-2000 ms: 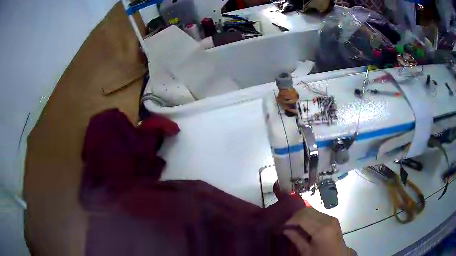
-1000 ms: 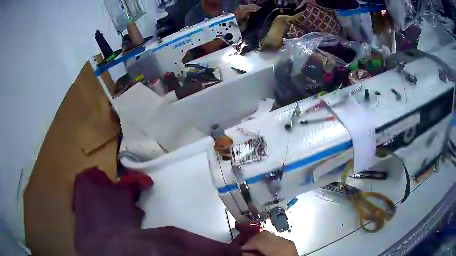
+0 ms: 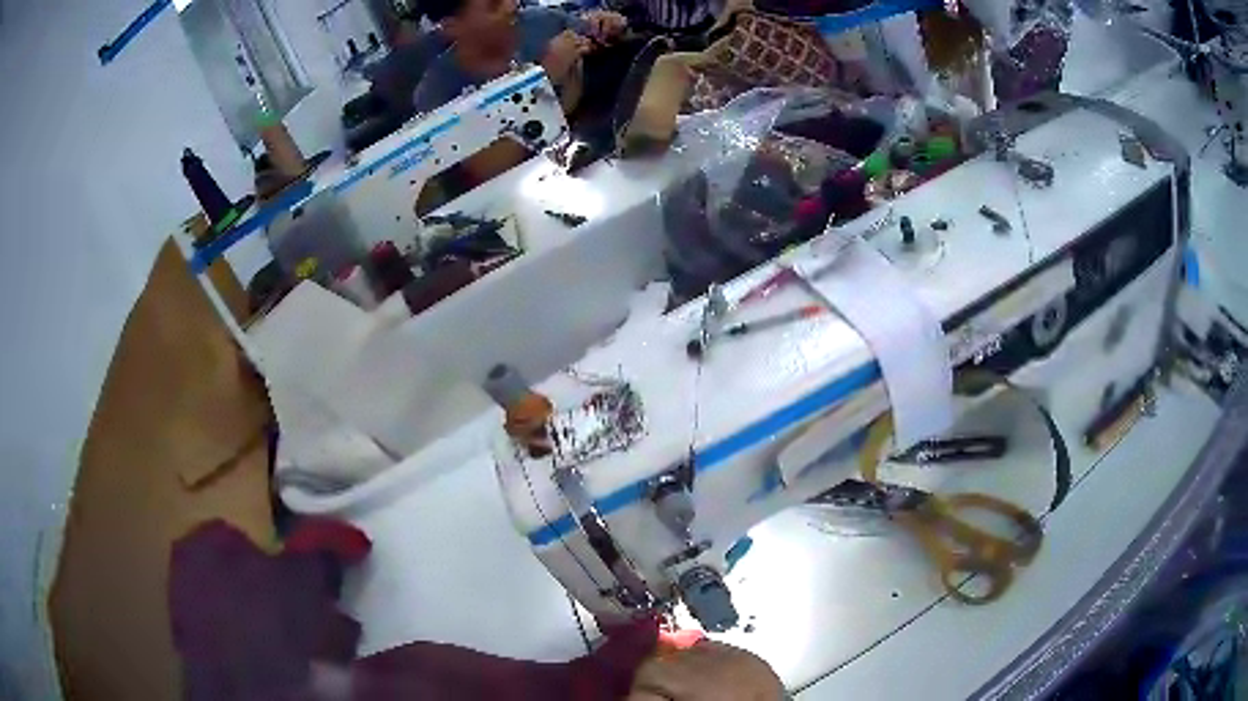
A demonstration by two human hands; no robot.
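Note:
A dark red garment piece (image 3: 253, 616) lies bunched on the table at the lower left and runs right to the needle area of the white sewing machine (image 3: 767, 411). It looks bright red under the lamp. My right hand (image 3: 712, 674) is at the bottom edge, just in front of the needle area, holding the fabric there. Its fingertips are partly hidden and the wrist is cut off. The grey lamp (image 3: 706, 597) hangs right beside the needle area. My left hand is not in view.
Yellow-handled scissors (image 3: 979, 545) lie right of the machine head. A white strip (image 3: 890, 342) drapes over the arm. Pins (image 3: 598, 415) lie on the head top. Brown board (image 3: 123, 520) edges the left. Behind are a plastic bag (image 3: 746, 206), another machine (image 3: 411, 164) and a person (image 3: 479, 48).
The view has swung up and right, so the machine, fabric and my right hand sit lower and further left. More of the person behind shows. My right hand stays by the needle area.

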